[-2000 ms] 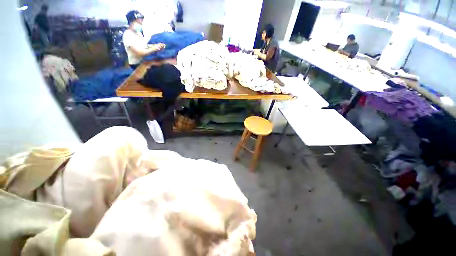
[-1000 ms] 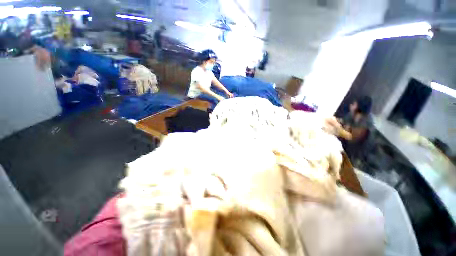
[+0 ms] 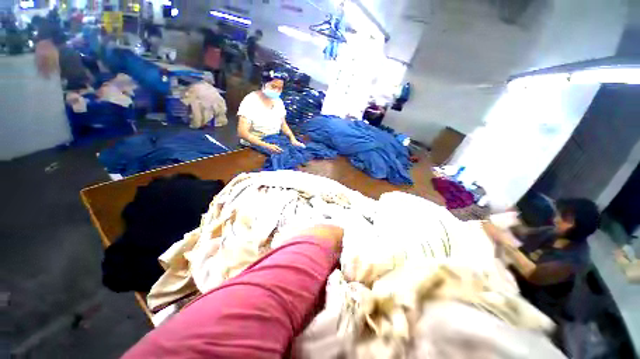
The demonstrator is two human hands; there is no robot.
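Observation:
A large heap of cream garment pieces (image 3: 267,203) lies on the brown table (image 3: 112,200). More cream cloth (image 3: 449,329) fills the lower right close to me, partly blurred, and runs into the heap. My left arm, in a red sleeve, reaches from the bottom edge onto the heap. Only the wrist and back of my left hand (image 3: 330,235) show; the fingers are hidden among the cloth, so I cannot tell what they grip. My right hand is not in view.
Black cloth (image 3: 154,224) hangs over the table's left corner. A masked person (image 3: 263,119) handles blue cloth (image 3: 365,147) at the far side. Another person (image 3: 554,252) is at the right edge. Purple cloth (image 3: 452,193) lies at the far right. Blue crates (image 3: 105,116) hold cloth at back left.
The brown table and its heap are nearer. The cream bundle has moved lower and rightward against the heap. My red-sleeved left arm now stretches over the cloth, where only a sleeve edge showed.

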